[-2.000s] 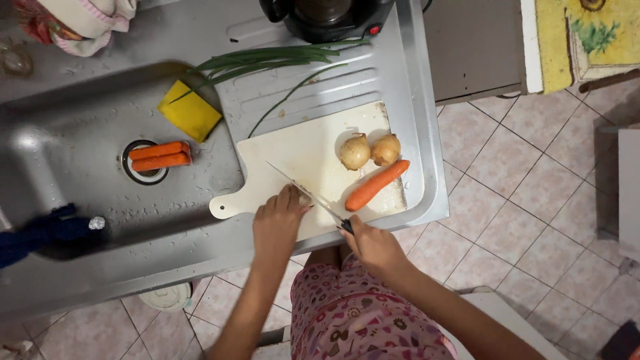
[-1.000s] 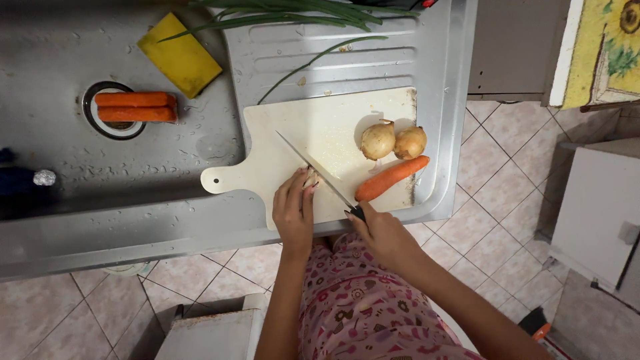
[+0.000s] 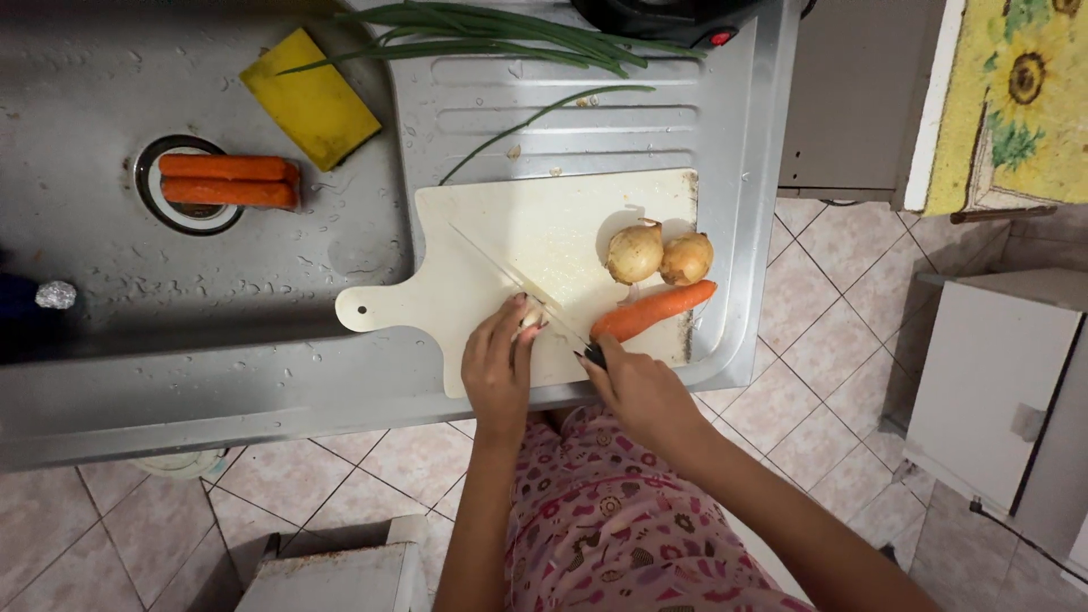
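Note:
My left hand [image 3: 500, 361] grips a small whitish piece, perhaps garlic [image 3: 533, 314], on the white cutting board [image 3: 489, 208]. My right hand [image 3: 642, 387] holds a kitchen knife [image 3: 510, 274] by its black handle; the blade lies diagonally over the board, close beside the piece. Right of the blade rests an orange carrot [image 3: 654, 311], its lower end near my right hand. Two unpeeled onions [image 3: 636, 253] sit side by side above the carrot. Whether the blade touches the piece I cannot tell.
In the sink at left, two orange carrot pieces [image 3: 229, 180] lie over the drain near a yellow sponge [image 3: 310, 98]. Long green onion leaves [image 3: 510, 38] cross the ridged drainboard [image 3: 569, 119] behind the board. A black appliance [image 3: 671, 17] stands at the back.
The view has shifted. Both hands stay at the same part of the board, the knife in the right and the small piece in the left; the vegetables have not plainly moved.

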